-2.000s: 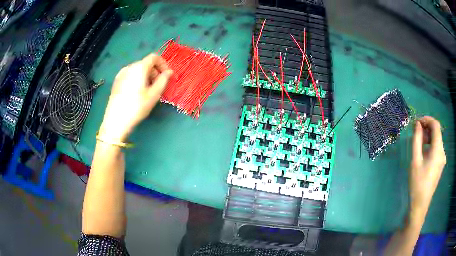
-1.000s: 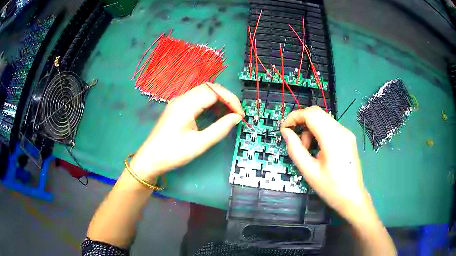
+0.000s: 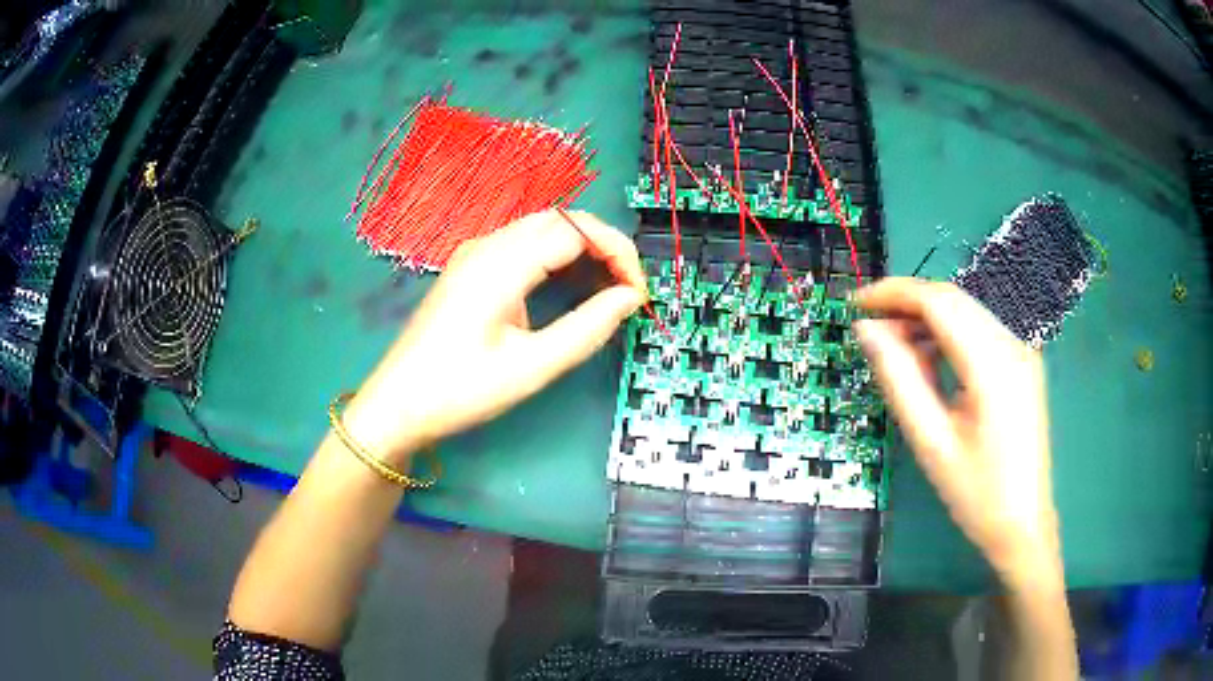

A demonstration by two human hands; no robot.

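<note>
My left hand (image 3: pixel 532 319) pinches a red lead wire (image 3: pixel 599 253) between thumb and finger, its lower end at the left edge of the PCB panel (image 3: pixel 745 386). My right hand (image 3: pixel 951 386) is at the panel's upper right corner, thumb and index finger close together; I cannot tell whether it holds anything. Several red wires stand up from the panel's top row and from a single PCB strip (image 3: pixel 745 200) above it. The panel lies on a black slotted rack (image 3: pixel 745 539). A dark wire sticks out near my right fingertips.
The red wire pile (image 3: pixel 472 180) lies on the green mat at left, the black wire pile (image 3: pixel 1031 266) at right. A round fan guard (image 3: pixel 166 286) stands far left beside black upright racks. Small yellow loops (image 3: pixel 1144 359) lie at far right.
Both hands came in from the sides to the panel; my left now has a red wire. In the last second my right hand moved right, from mid-panel to the upper right corner.
</note>
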